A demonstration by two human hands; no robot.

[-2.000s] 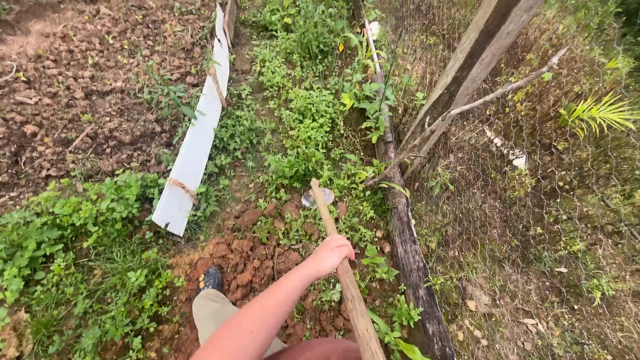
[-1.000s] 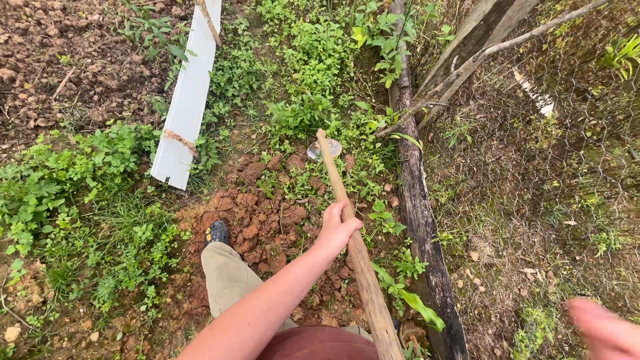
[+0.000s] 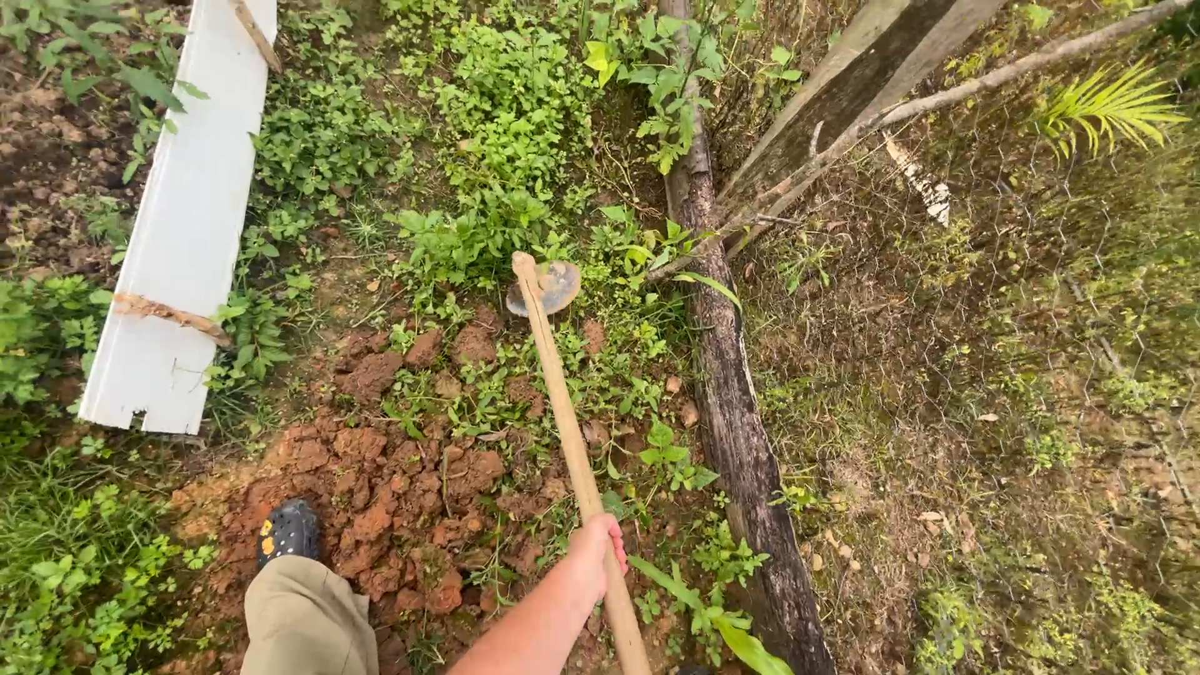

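My left hand (image 3: 597,555) is closed around the long wooden handle (image 3: 567,412) of a hoe, low in the view. The handle slants up and a little left, away from me. At its far end the rounded metal blade (image 3: 560,287) rests among low green weeds, just above a patch of broken soil. The blade's lower edge is partly hidden by the handle and plants. The near end of the handle runs out of the bottom of the view. My right hand is not in view.
A weathered log (image 3: 741,431) lies right of the hoe, with wooden posts (image 3: 834,84) and a branch (image 3: 1022,64) leaning over it. Wire netting (image 3: 1059,281) spreads beyond. At left lies a white board (image 3: 192,216). My shoe (image 3: 289,532) stands on reddish clods (image 3: 375,487).
My left hand has moved down toward the near end of the handle. The right hand, partly seen at the lower right a second ago, has left the view.
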